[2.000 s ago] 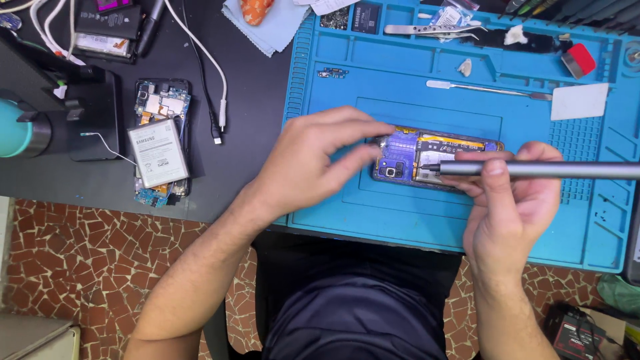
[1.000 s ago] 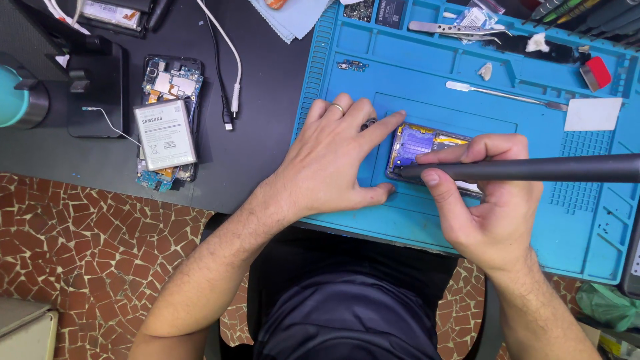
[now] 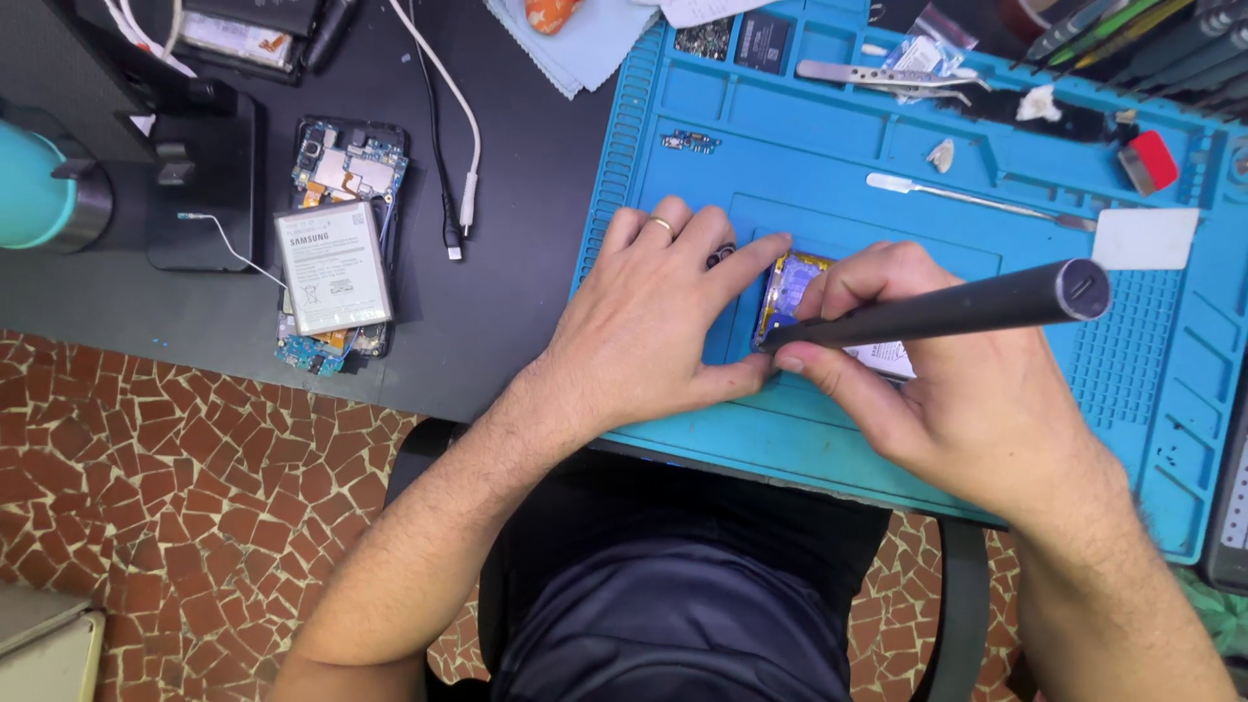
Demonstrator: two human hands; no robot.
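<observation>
An opened smartphone [image 3: 795, 283] lies on the blue silicone repair mat [image 3: 877, 475], largely covered by my hands. My left hand [image 3: 653, 312] is spread at the phone's left end, index finger and thumb at its edge; a small dark camera-like part [image 3: 720, 255] shows between its fingers. In my right hand [image 3: 936, 361] is a black pen-shaped screwdriver [image 3: 955, 310], tilted, its front end down at the phone's lower left corner. The bit itself is hidden. Part of a white battery label [image 3: 882, 358] shows beneath my right hand.
Left on the dark table, a Samsung battery [image 3: 333, 268] rests on a second opened phone [image 3: 393, 156], near cables [image 3: 472, 195]. On the mat are a small circuit board [image 3: 690, 142], metal tweezers [image 3: 877, 76], a metal spudger [image 3: 975, 200], a white card [image 3: 1146, 239] and a red-and-black block [image 3: 1149, 163].
The screwdriver's front end has moved from the phone's middle to its lower left corner. My left hand has flattened out beside the phone's left end.
</observation>
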